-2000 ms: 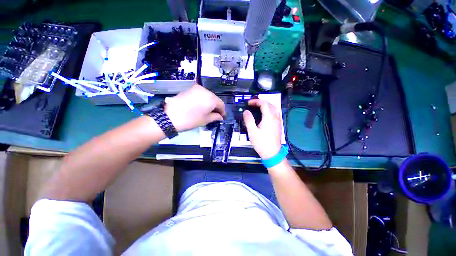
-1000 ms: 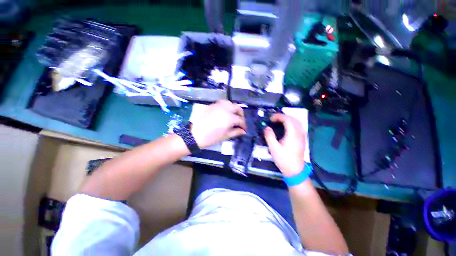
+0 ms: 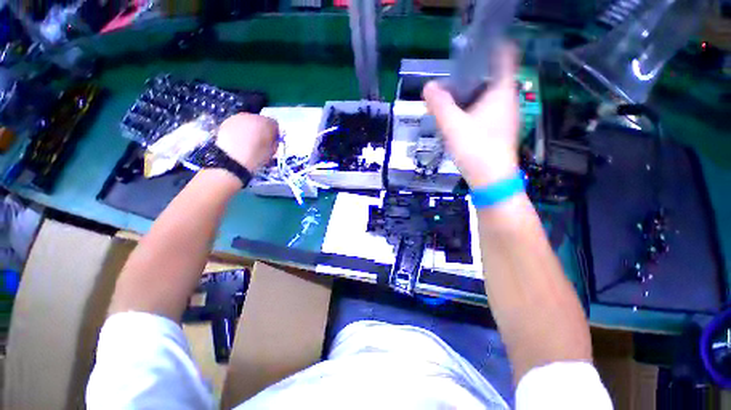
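Note:
The black plastic housing (image 3: pixel 425 224) lies on the white work pad (image 3: pixel 346 232), its narrow part pointing towards me, with no hand on it. My right hand (image 3: pixel 481 120) is raised above and beyond it, thumb and fingers around the blurred grey electric screwdriver (image 3: pixel 482 52). My left hand (image 3: pixel 248 142) is at the left edge of the white bin (image 3: pixel 290 128) of flat flexible cables (image 3: pixel 295 172). Its fingers are curled, and whether they hold anything is hidden.
A bin of small black parts (image 3: pixel 353 136) and the screw feeder (image 3: pixel 409 128) stand behind the pad. A clear plastic tray (image 3: pixel 172 108) is at left. Small wired components (image 3: pixel 653 240) lie on a black tray (image 3: pixel 625 192) at right. An open carton (image 3: pixel 276 328) holding a dark housing is below.
Both hands have left the housing. My left hand has moved left to the cable bin, and my right hand up to the screwdriver. The view has shifted, showing more of the left side.

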